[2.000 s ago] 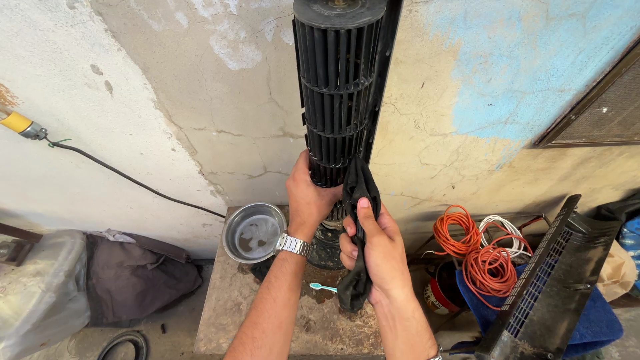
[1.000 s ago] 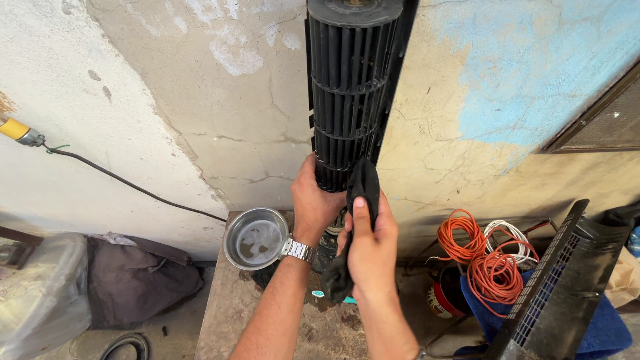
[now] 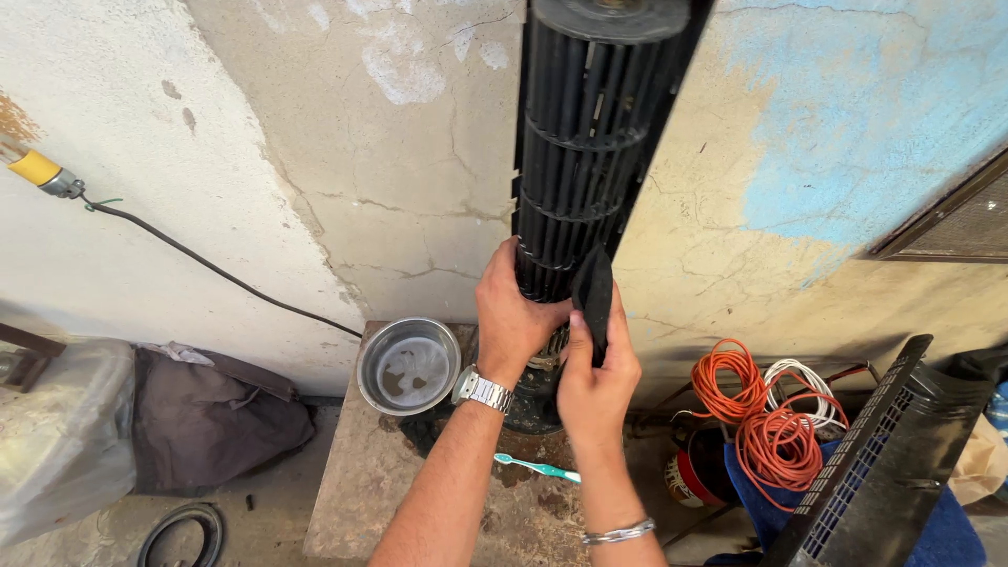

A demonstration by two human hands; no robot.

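A black cylindrical fan impeller of a tower fan (image 3: pixel 587 150) stands upright in its black housing against the wall. My left hand (image 3: pixel 516 315), with a metal-band watch on the wrist, grips around its lower end. A dark cloth (image 3: pixel 594 295) is in my right hand (image 3: pixel 598 370), pressed against the lower right side of the impeller. Below the hands the fan's round base (image 3: pixel 538 405) rests on a worn board, partly hidden by my wrists. A teal and white toothbrush (image 3: pixel 543 467) lies on the board between my forearms.
A metal bowl (image 3: pixel 409 366) with a little liquid stands on the worn board (image 3: pixel 354 472). Orange cable coils (image 3: pixel 776 449), a white coil and a slotted black panel (image 3: pixel 882 480) are at right. A dark cloth bag (image 3: pixel 213 417) and black ring (image 3: pixel 185 535) lie left.
The cloth was held lower and hung farther down two seconds ago; it is now bunched upright in my right hand. The toothbrush, partly covered a second ago, shows more fully.
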